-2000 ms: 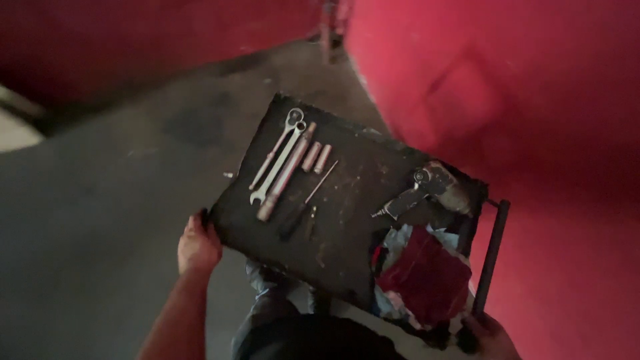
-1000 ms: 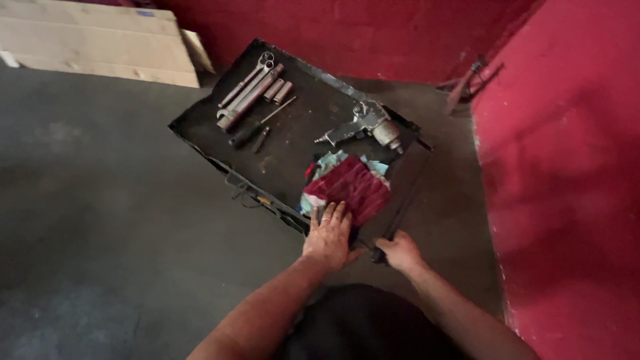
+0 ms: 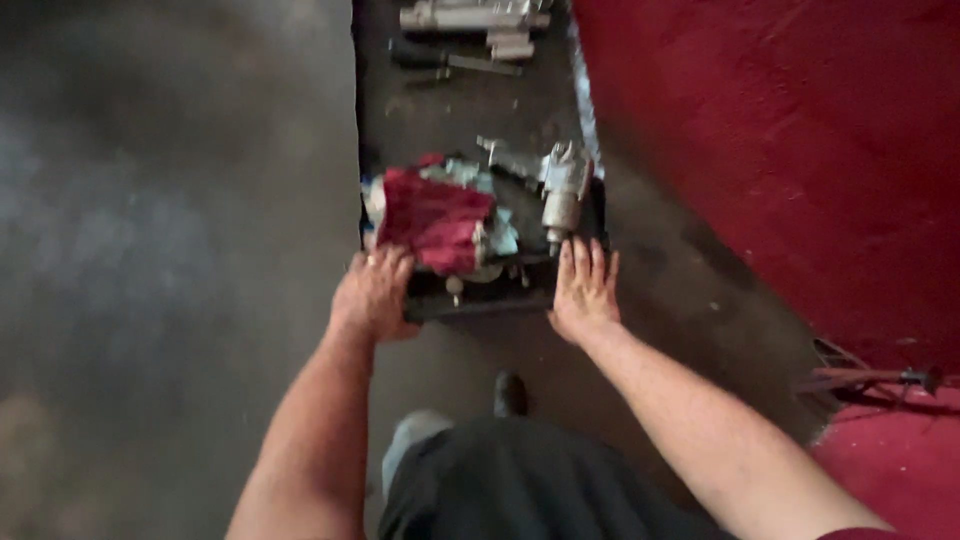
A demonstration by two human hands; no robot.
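My left hand [image 3: 373,292] rests on the near left corner of a black metal tool cart [image 3: 450,124], its fingers beside a bunched red rag [image 3: 435,217]. On the near right corner lies my right hand [image 3: 587,292], fingers spread, just below the nose of an air impact wrench [image 3: 564,184]. Light blue cloth [image 3: 504,231] shows under the red rag. Farther up the cart top are a black-handled screwdriver [image 3: 420,56], sockets [image 3: 512,45] and a long metal tube tool [image 3: 472,18]. Wrenches at the upper edge are blurred and partly cut off.
A red wall [image 3: 750,150] runs along the right, near the cart's side. Thin rusty metal rods [image 3: 862,379] stand out by the wall at the lower right. Grey concrete floor [image 3: 187,225] lies to the left. My shoe [image 3: 511,394] shows below the cart.
The cart has turned so that its narrow end faces me. My left hand has gone from beside the rag to the near left corner, my right hand to the near right corner. The view has swung.
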